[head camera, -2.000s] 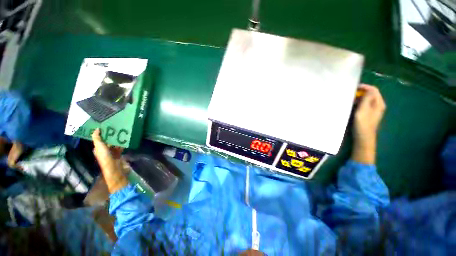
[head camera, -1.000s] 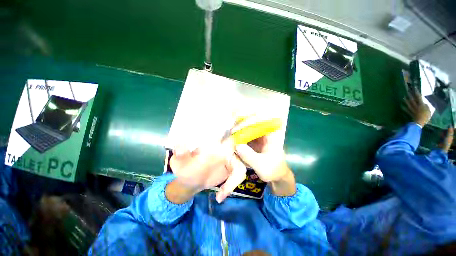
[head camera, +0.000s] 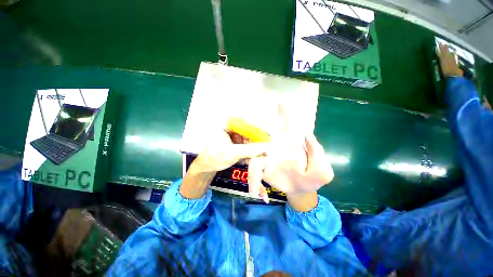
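Note:
My left hand and my right hand meet above the front of the check-weighing scale's silver-white pan. Both are overexposed, and their fingers overlap. A yellow cover shows at the fingers; which hand bears it is unclear. The scale's red display shows partly below my hands, and its keypad is mostly hidden. No box is on the pan. A white and green tablet PC box lies face up on the bench to the left.
Another tablet PC box lies beyond the scale at the back right. At the far right, another person's hand is on a box. A metal pole stands behind the scale. Blue-sleeved people are at both sides.
My right hand has come from the scale's right side and my left hand from the left box; they now meet over the pan. The yellow cover has shifted left since the last frame.

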